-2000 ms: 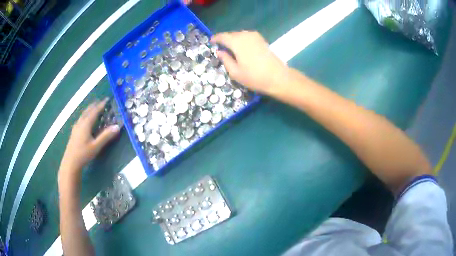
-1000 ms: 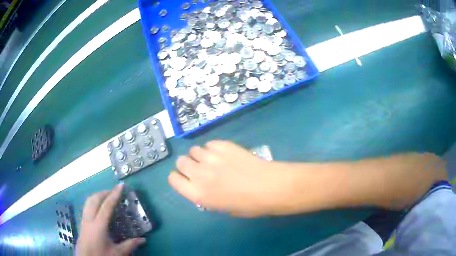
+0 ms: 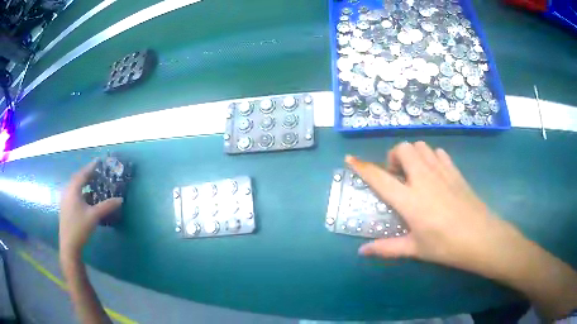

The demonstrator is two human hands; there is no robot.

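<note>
My left hand (image 3: 79,209) is at the far left with its fingers and thumb around a dark fixture plate (image 3: 112,180). My right hand (image 3: 430,199) is spread over a silver nine-pocket plate (image 3: 345,202), covering its right part; the index tip is past its upper edge and the thumb below its lower edge. A bright plate with round discs in its seats (image 3: 214,207) lies between my hands. Another plate with discs (image 3: 269,123) lies behind it, partly on the white line. A blue tray (image 3: 421,130) heaped with silver discs (image 3: 411,69) stands beyond my right hand.
A dark fixture (image 3: 130,69) with round seats lies at the upper left. A thin pale stick (image 3: 539,112) lies right of the tray. Part of a red object (image 3: 528,5) is at the top right. The green surface's curved near edge and the grey floor show at the lower left.
The view has swung left, so the tray appears farther right. My left hand has left the plate near the middle for the far-left fixture. My right hand has moved right and its fingers have spread.
</note>
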